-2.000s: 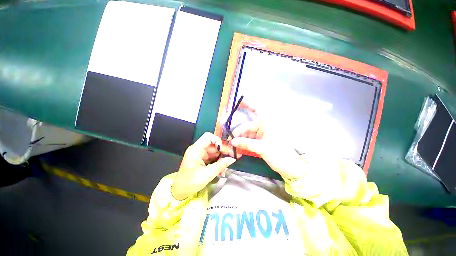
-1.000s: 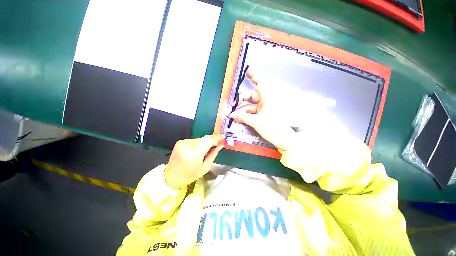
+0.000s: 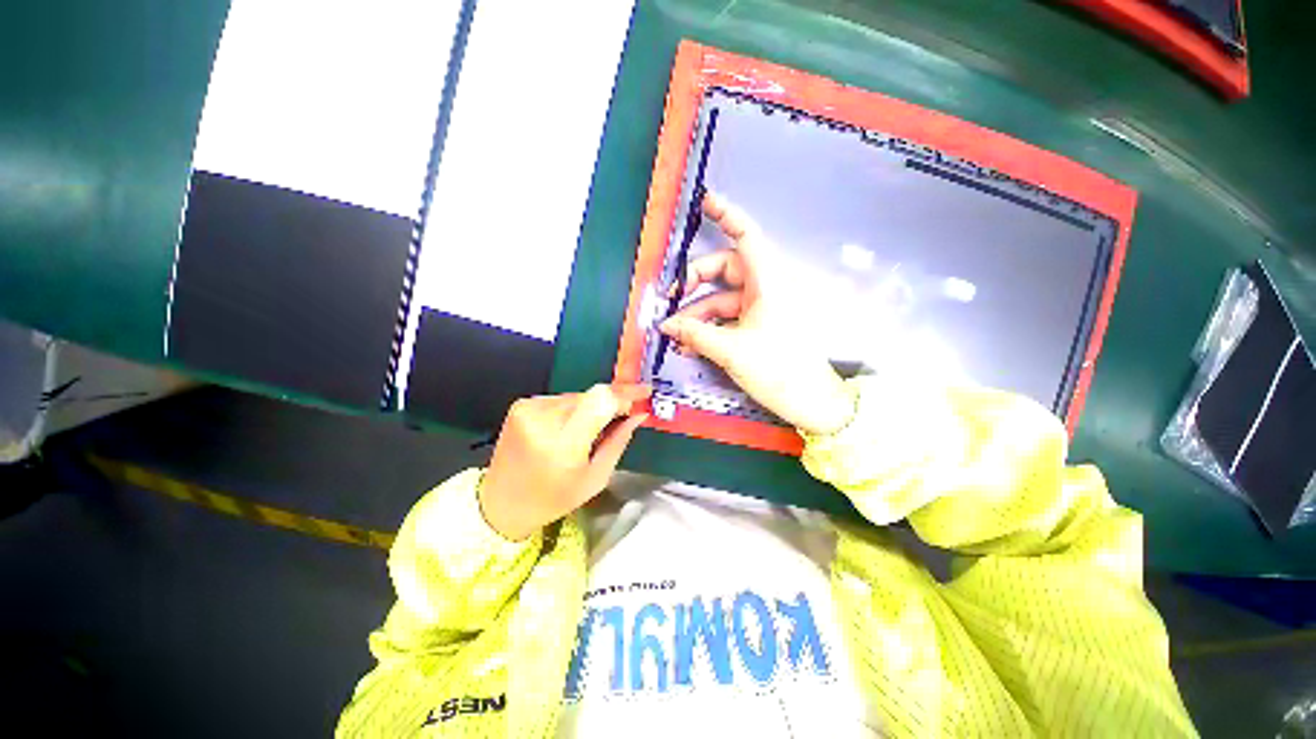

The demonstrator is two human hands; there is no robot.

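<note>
A grey shiny laptop lid (image 3: 924, 246) with a dark rim lies in a red tray (image 3: 895, 133) in front of me. A thin black strip (image 3: 678, 267) runs along the lid's left edge. My right hand (image 3: 729, 306) is over that edge, thumb and a finger pinching the strip, another finger reaching up along it. My left hand (image 3: 556, 451) is at the tray's near left corner, its thumb and finger closed together at the corner; they seem to hold the strip's lower end, which they hide.
Two strip sheets (image 3: 325, 108), white above and black below, lie left of the tray on the green belt (image 3: 87, 188). Spare black sheets (image 3: 1270, 404) on clear plastic lie at the right. Another red tray (image 3: 1220, 65) shows at the top right. A white bin (image 3: 22, 390) stands at lower left.
The strip, earlier raised and curled between both hands, now lies along the lid's left edge. My right hand moved up to that edge; my left hand moved to the corner. The view shifted slightly.
</note>
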